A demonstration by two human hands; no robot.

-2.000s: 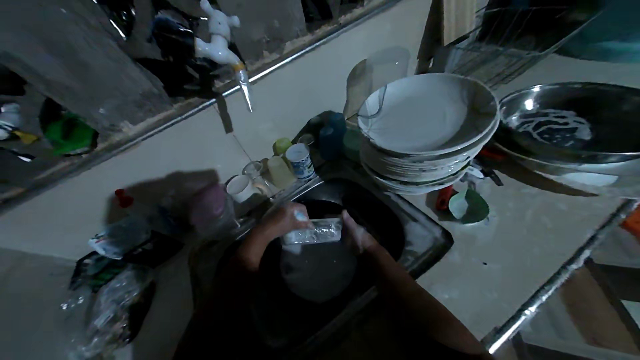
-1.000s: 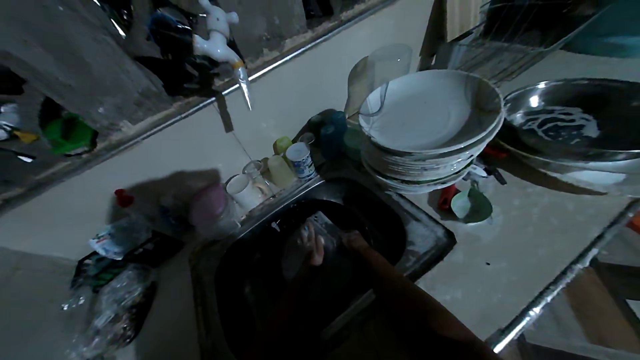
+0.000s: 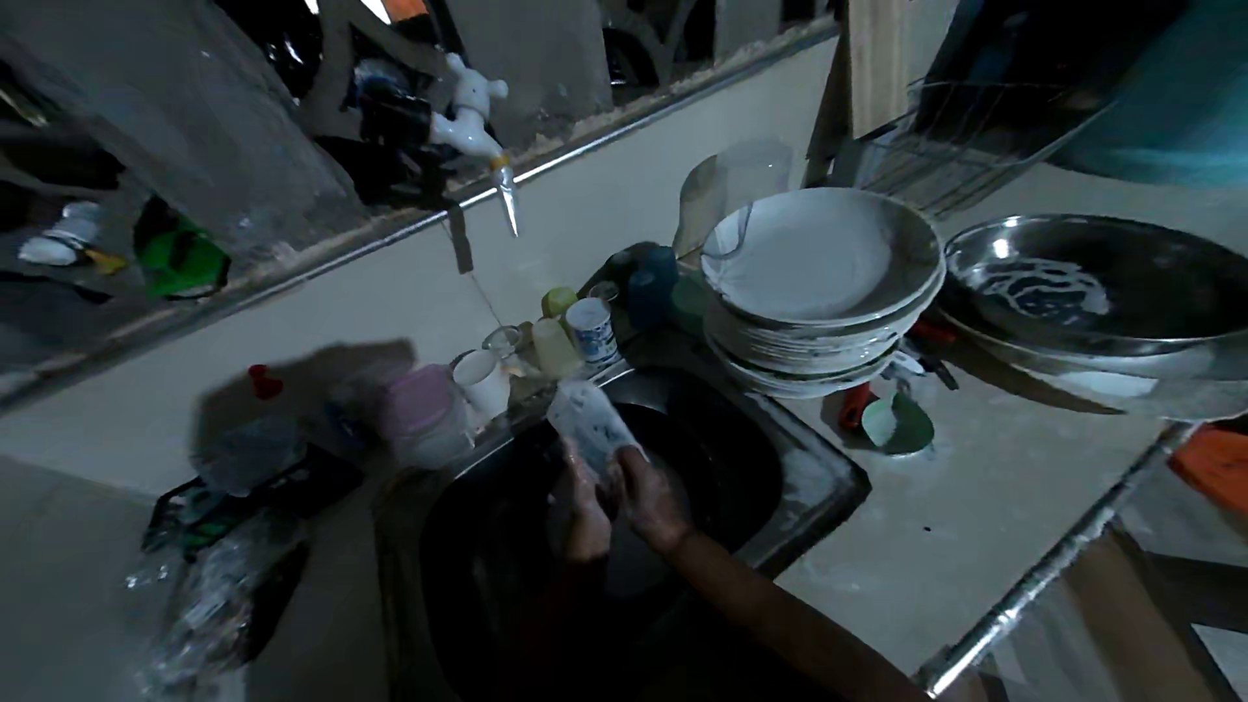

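Observation:
A wet, pale, roughly rectangular object (image 3: 589, 421), perhaps a small clear container, is held tilted over the sink between both hands. My left hand (image 3: 587, 517) grips its lower left side. My right hand (image 3: 651, 502) has its fingers on its lower right end. Beneath them is the dark sink basin (image 3: 726, 439), where a round, dim shape shows below the hands; what it is cannot be told. A white faucet (image 3: 472, 122) with a metal tip juts from the wall behind, and no water can be seen coming from it.
Stacked white plates (image 3: 819, 258) stand right of the sink, near a metal basin (image 3: 1102, 283) and a green cup (image 3: 897, 425). Behind the sink are a white mug (image 3: 482, 382), a patterned cup (image 3: 591, 330) and a pink-lidded container (image 3: 425, 409). Plastic bags (image 3: 219, 595) lie at left.
The held object was level between both hands two seconds ago and low in the sink one second ago. Now it is raised and tilted near the sink's back rim.

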